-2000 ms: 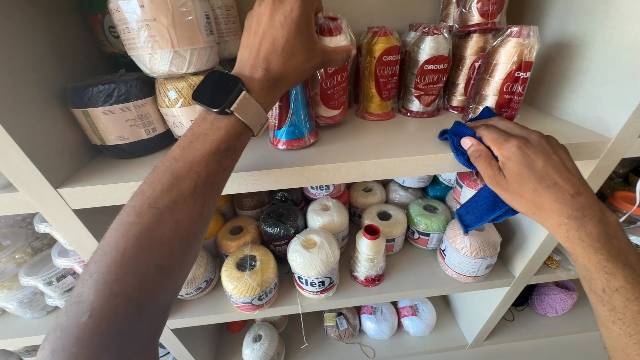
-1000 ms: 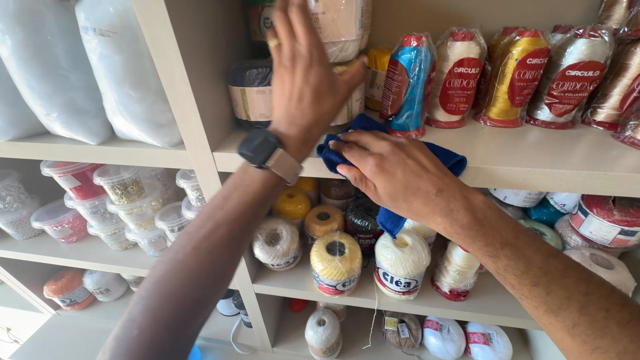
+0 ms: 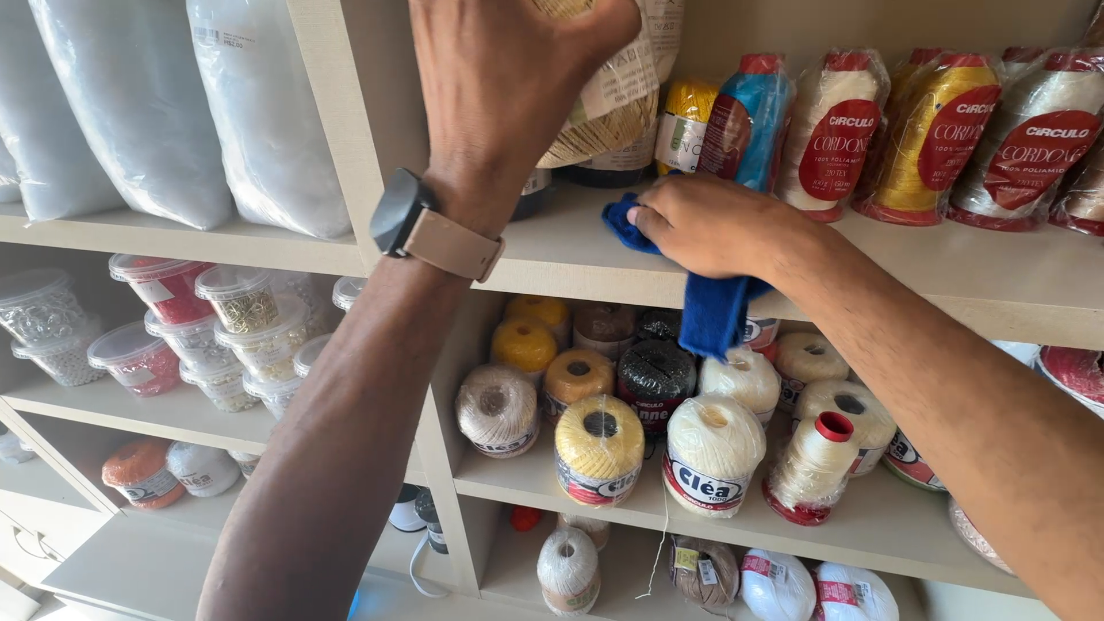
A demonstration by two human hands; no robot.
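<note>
My left hand (image 3: 517, 73), with a watch on its wrist, grips a wrapped ball of beige twine (image 3: 612, 108) at the left of the upper shelf; its fingertips are partly out of view. The twine ball is tilted over other wrapped balls. My right hand (image 3: 720, 220) holds a dark blue cloth (image 3: 714, 315) on the shelf board (image 3: 595, 250), and part of the cloth hangs over the front edge. Just behind the right hand are a yellow yarn ball (image 3: 684, 121) and a blue thread cone (image 3: 755, 112) in plastic.
More wrapped thread cones (image 3: 931, 138) line the upper shelf at right. Below stand yarn balls (image 3: 599, 448) and a cream cone with a red top (image 3: 811, 470). Left of the upright divider (image 3: 332, 112) are large plastic bags (image 3: 267, 121) and lidded tubs (image 3: 164, 285).
The view has swung left along the shelves. My left hand has moved from the thread cones to the twine ball. My right hand has carried the blue cloth left along the upper shelf.
</note>
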